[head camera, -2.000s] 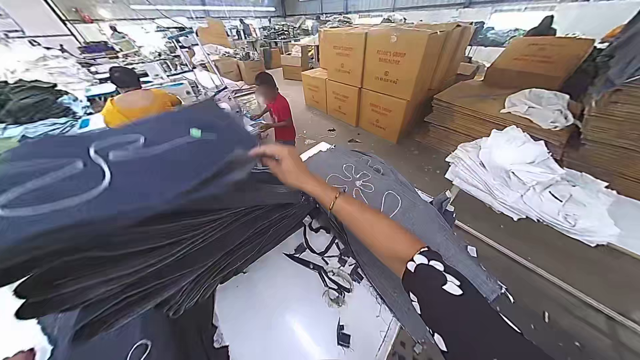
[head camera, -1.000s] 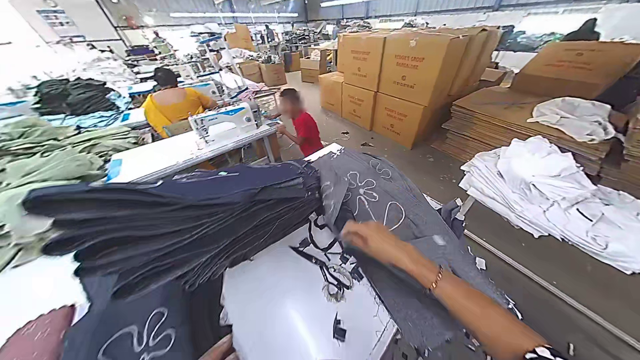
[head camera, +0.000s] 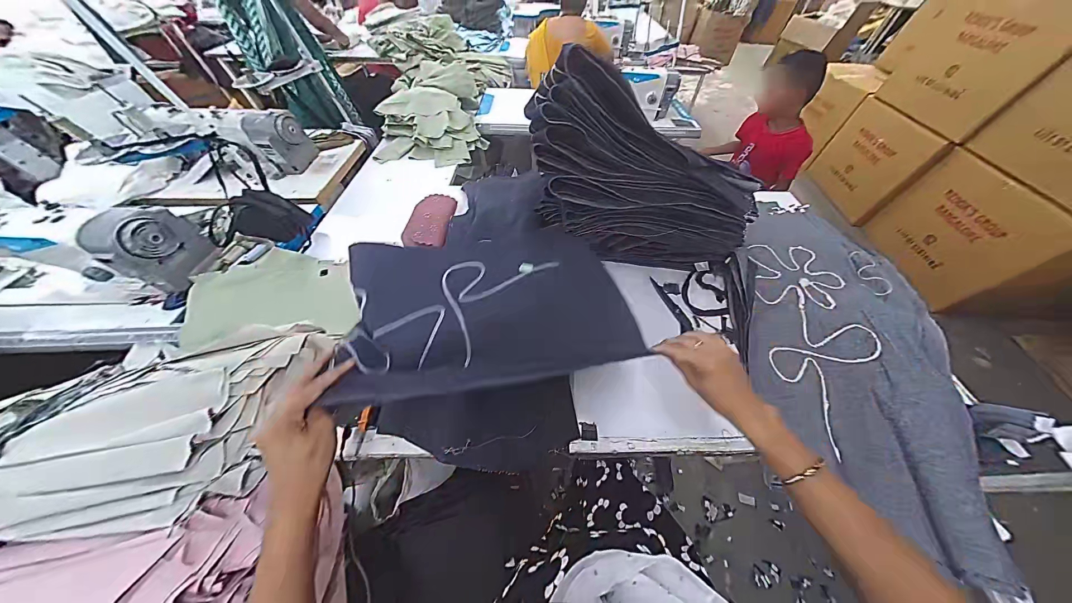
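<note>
A dark navy fabric panel (head camera: 536, 318) with light looping cord trim is stretched between my hands over the table. My left hand (head camera: 301, 419) grips its near left corner, and my right hand (head camera: 703, 364) pinches the near right corner. Beyond it a thick folded stack of dark panels (head camera: 636, 176) leans on the table. Black scissors (head camera: 674, 306) lie right of the panel, partly covered. Grey fabric with a white flower outline (head camera: 837, 352) drapes over the table's right side. Another dark piece (head camera: 494, 427) hangs over the near edge below the panel.
Cream and pink fabric piles (head camera: 126, 444) lie at left, with sewing machines (head camera: 146, 234) behind them. Green cloth (head camera: 431, 100) is heaped farther back. A person in red (head camera: 775, 138) is beyond the stack, near cardboard boxes (head camera: 963, 226). A person in yellow (head camera: 565, 42) sits farther off.
The view has swung left and down. My right hand has left the grey fabric and now holds the navy panel's corner; my left hand has come up holding the other. The dark stack now stands folded higher.
</note>
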